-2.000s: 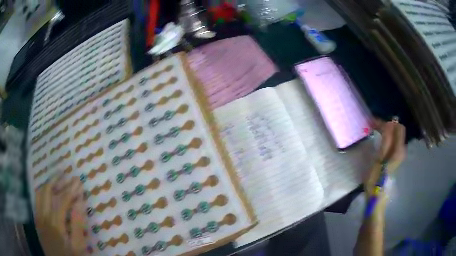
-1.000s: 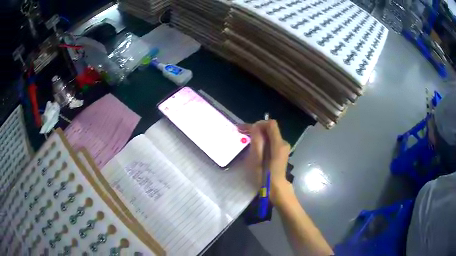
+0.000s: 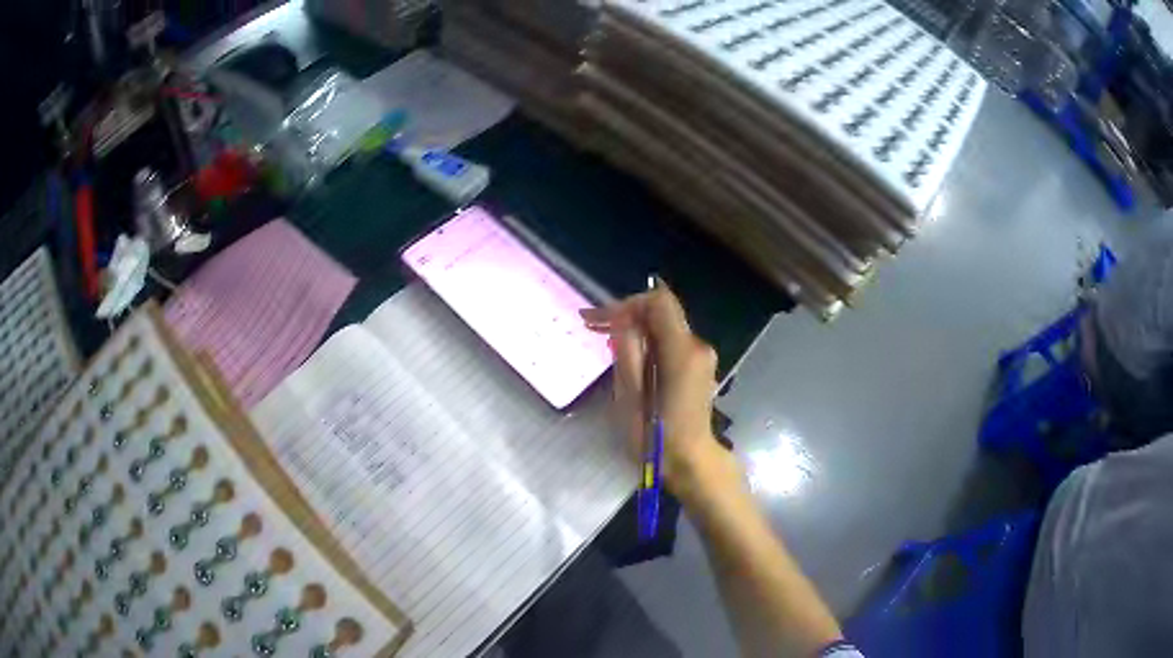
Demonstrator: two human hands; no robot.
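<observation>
My right hand [image 3: 669, 386] holds a blue pen [image 3: 651, 478] that points back along the palm. Its fingertips are at the lower right part of the smartphone [image 3: 508, 309], whose screen glows pink and white. The phone lies on the open notebook [image 3: 444, 482], which has handwritten figures on its left page. A parts tray [image 3: 167, 514] with rows of brown cutouts and small metal parts lies at the lower left, overlapping the notebook's edge. My left hand is not in view.
A tall tray stack [image 3: 759, 167] stands at the upper right. A white correction fluid bottle [image 3: 444, 171] lies behind the phone. A pink slip [image 3: 264, 302] lies behind the notebook. A person in grey [image 3: 1106, 553] and blue stools [image 3: 945, 578] are at the right.
The view has swung right from the tray, and my left hand has left the picture. My right hand has stayed by the phone, its fingertips now further over the screen.
</observation>
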